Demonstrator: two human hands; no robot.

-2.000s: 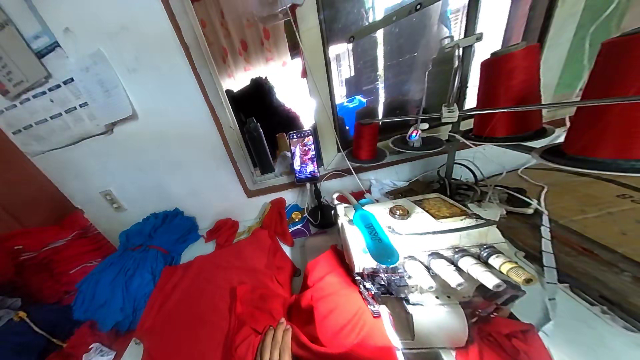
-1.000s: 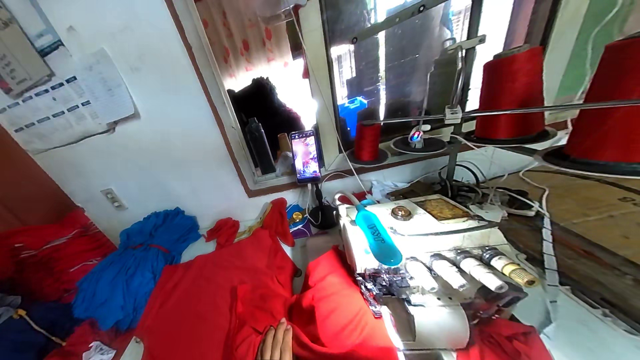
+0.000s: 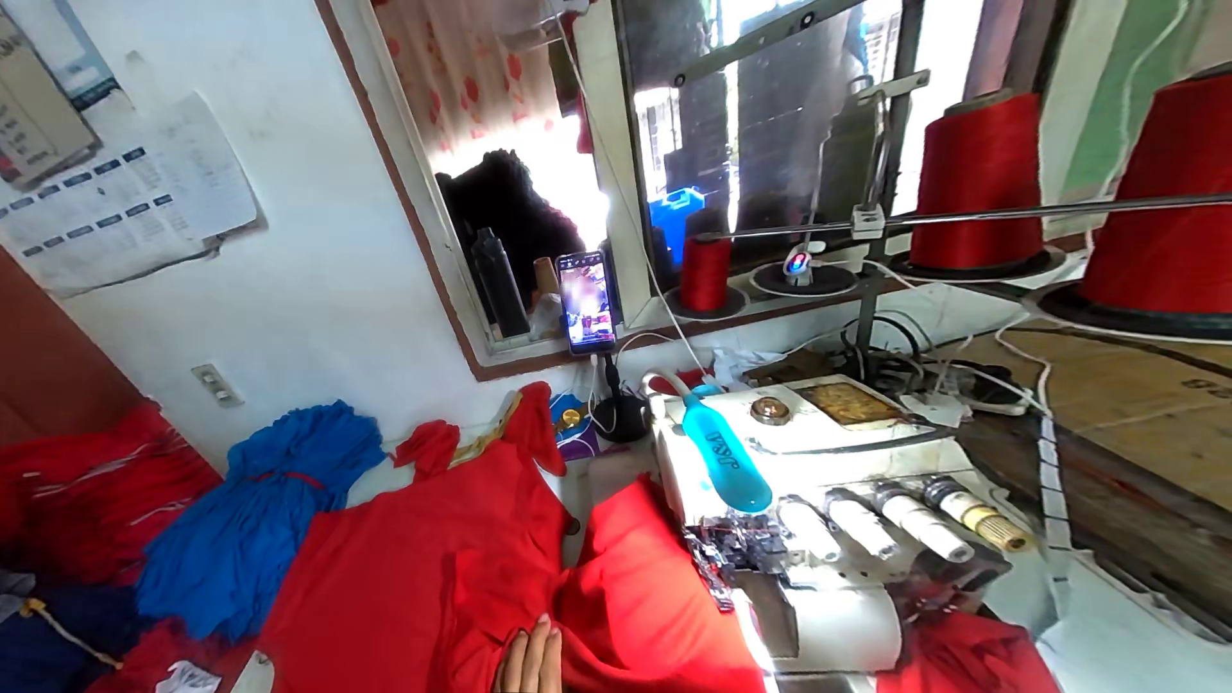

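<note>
Low in the centre, the extended fingers of my left hand (image 3: pixel 531 658) lie flat on red cloth (image 3: pixel 414 558); the palm and thumb are out of frame. A raised fold of the red cloth (image 3: pixel 635 587) runs from beside the fingers to the presser foot area (image 3: pixel 717 568) of a white overlock sewing machine (image 3: pixel 847 626). A lit blue lamp (image 3: pixel 727 457) on a bent neck hangs over the machine's needle area. More red cloth (image 3: pixel 972 654) lies to the right of the machine. My right hand is not in view.
Red thread cones (image 3: pixel 982 183) and a smaller red spool (image 3: pixel 705 274) stand behind the machine under a metal thread rod. A phone (image 3: pixel 586 303) stands upright on a black holder (image 3: pixel 621 416) by the window. Bundled blue cloth (image 3: pixel 245 520) and red garments (image 3: pixel 87 491) lie at left.
The picture on the phone screen has changed. My left hand and the red cloth have stayed in place.
</note>
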